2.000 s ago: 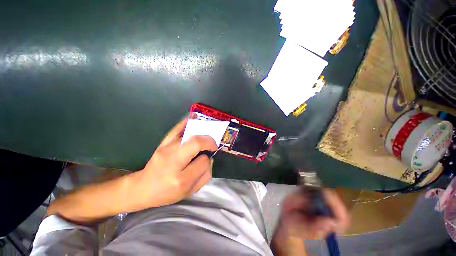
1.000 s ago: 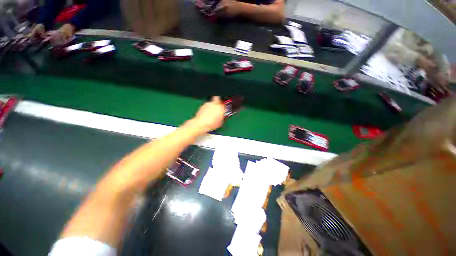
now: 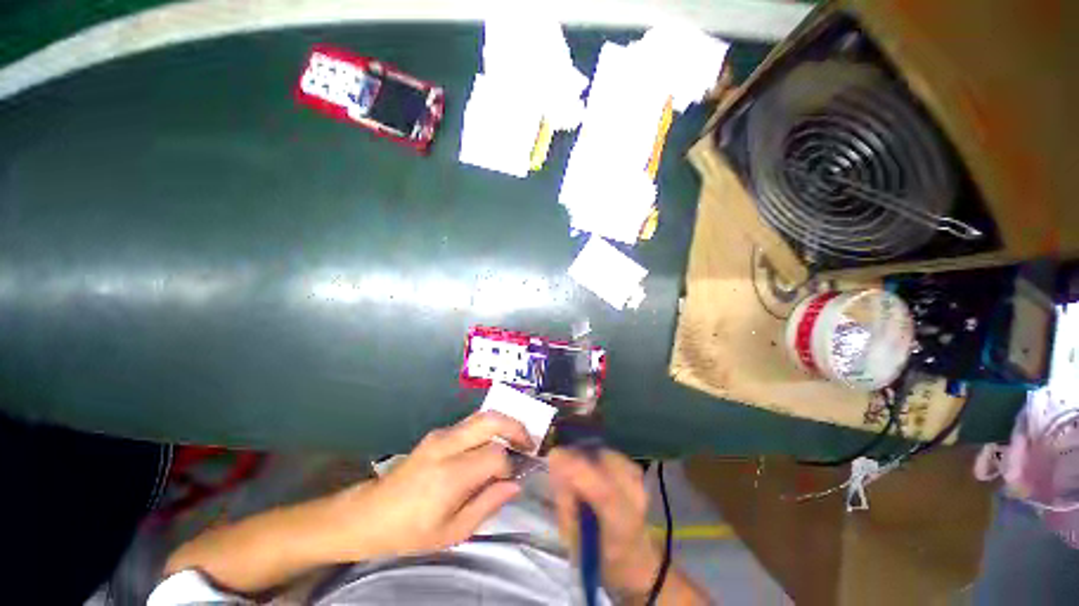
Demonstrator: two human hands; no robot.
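Observation:
My left hand (image 3: 456, 483) holds a white LCD module (image 3: 518, 417) by its lower edge, over the near side of a red phone assembly (image 3: 532, 363) on the dark green bench. The phone's white keypad part is at its left end, the black area at its right. My right hand (image 3: 601, 497) grips the blue handle of a soldering iron (image 3: 588, 550); its tip end is blurred near the phone and module, so contact cannot be told. A thin line shows at the left fingers, perhaps solder wire.
Another red phone assembly (image 3: 373, 97) lies at the far left. White LCD modules (image 3: 615, 142) overlap beyond the phone, one (image 3: 608, 274) apart. At right are a fan (image 3: 840, 160) in a cardboard hood (image 3: 1006, 107), a cardboard mat (image 3: 724, 296) and a solder reel (image 3: 850, 339). A black cord hangs beside my right hand.
The view has tilted back down from the belt. My left hand has come back from over the belt and now holds a white module by a phone. My right hand with the iron is in view again.

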